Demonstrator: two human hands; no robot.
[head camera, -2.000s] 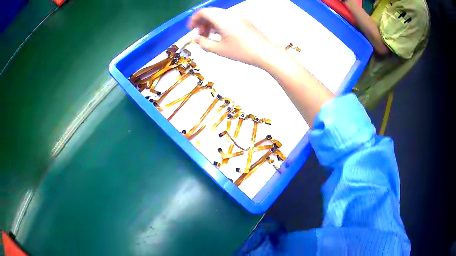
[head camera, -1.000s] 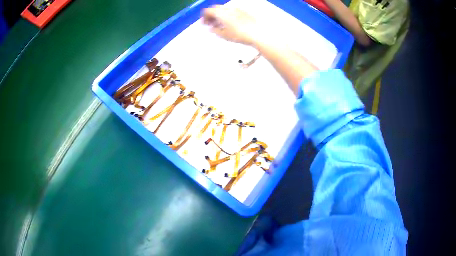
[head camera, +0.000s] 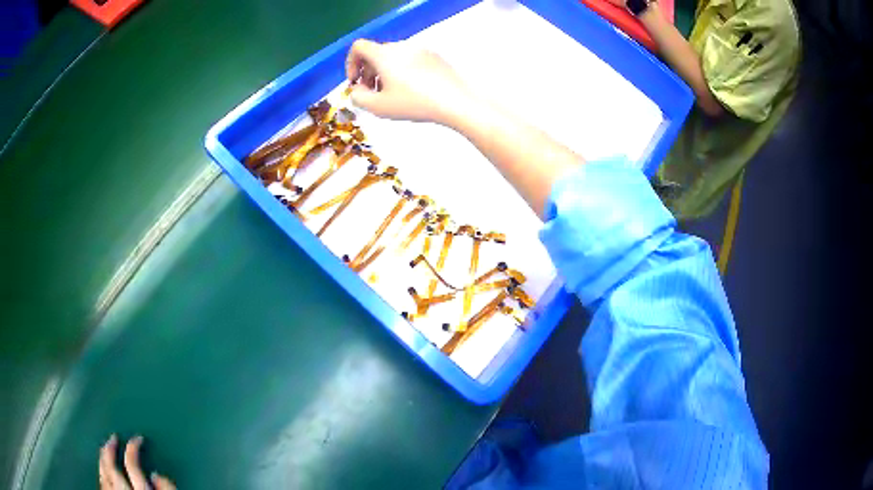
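A blue-rimmed parts tray (head camera: 335, 270) with a white liner (head camera: 584, 72) lies tilted in front of me. Orange-brown flex cables (head camera: 383, 230) with small dark ends lie in an uneven row along its near-left side, some crossing each other. My right hand (head camera: 388, 84) reaches over the tray's upper left part. Its fingertips are pinched together above the row's upper end, with a small orange-brown bit of a flex cable showing at them. My left hand (head camera: 132, 467) is cut off by the bottom edge at the far left. Only its spread fingers show, with nothing visible in them.
The tray is on a glossy green work surface (head camera: 191, 316) with a curved pale seam at left. A red-orange carrier (head camera: 105, 10) is at the top left. A person in a yellow smock (head camera: 751, 57) stands at the upper right, an arm over a red object (head camera: 622, 19).
My right hand has come down and left, from the tray's upper part to the row's upper end. My left hand's fingers have appeared at bottom left. The view has shifted slightly.
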